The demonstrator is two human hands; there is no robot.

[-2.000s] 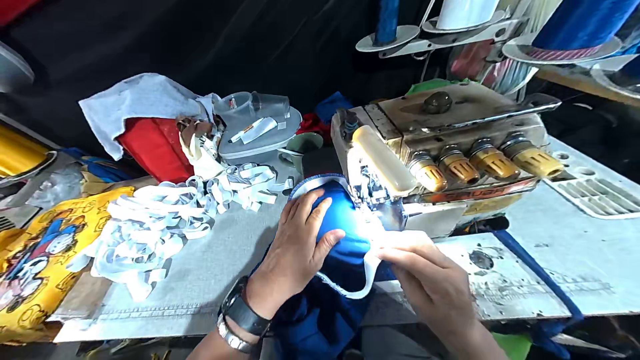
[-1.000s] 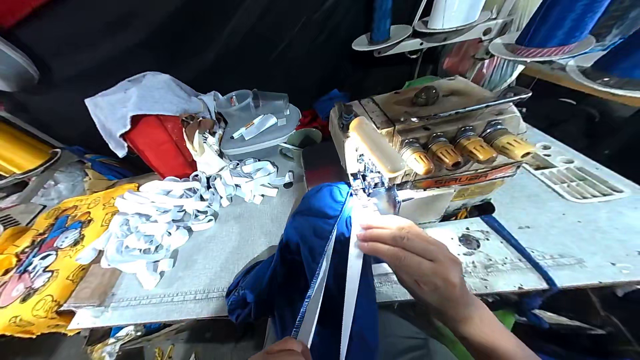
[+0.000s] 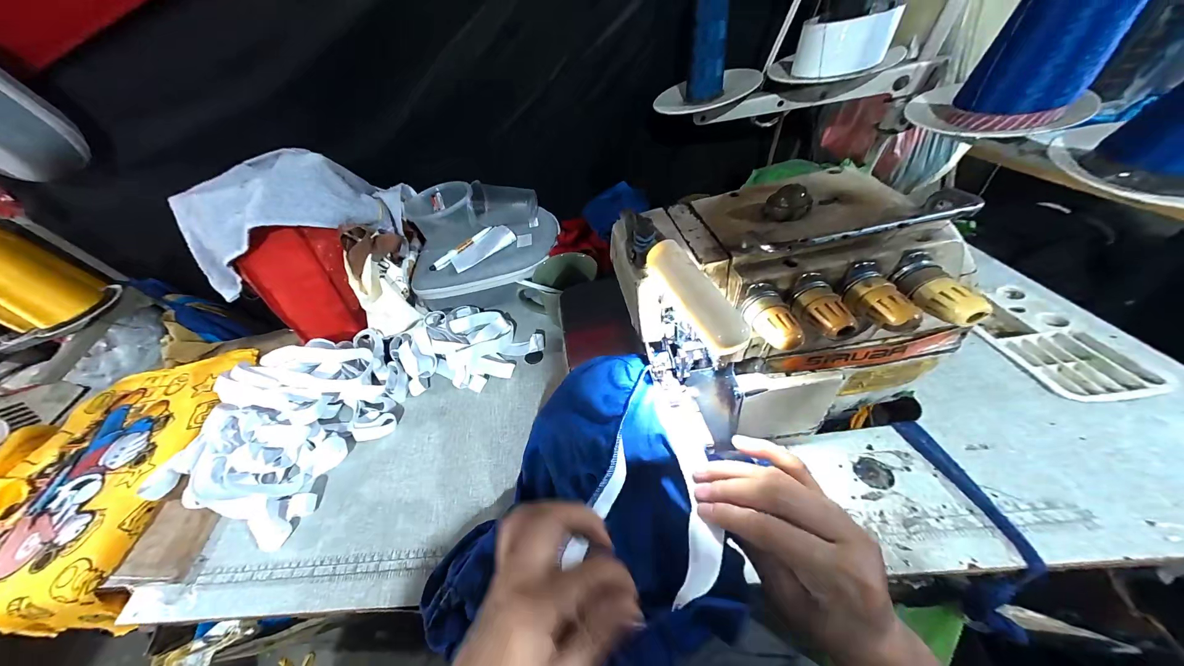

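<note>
Blue fabric [image 3: 578, 425] runs from under the presser foot of a Siruba overlock sewing machine [image 3: 795, 277] down over the table's front edge. A white elastic band [image 3: 700, 536] lies along it, its upper end in the bright light at the foot. My right hand [image 3: 795, 536] rests its fingertips at the band's right edge, just below the foot; whether it pinches the band cannot be told. My left hand [image 3: 555, 583], blurred, has curled fingers over the lower fabric, by a white strip [image 3: 610, 486] beside a stitched edge. Its grip is unclear.
A pile of white elastic loops [image 3: 268, 435] lies at left, beside yellow printed fabric [image 3: 102, 490]. Behind are a red container [image 3: 301, 277] under a grey cloth and a round lid [image 3: 486, 259] with clear cups. Thread cones [image 3: 1045, 65] stand upper right. A blue strip [image 3: 971, 495] crosses the table edge.
My left hand, on the fabric beside the foot two seconds ago and at the bottom edge one second ago, has come up over the lower fabric. My right hand remains near the foot.
</note>
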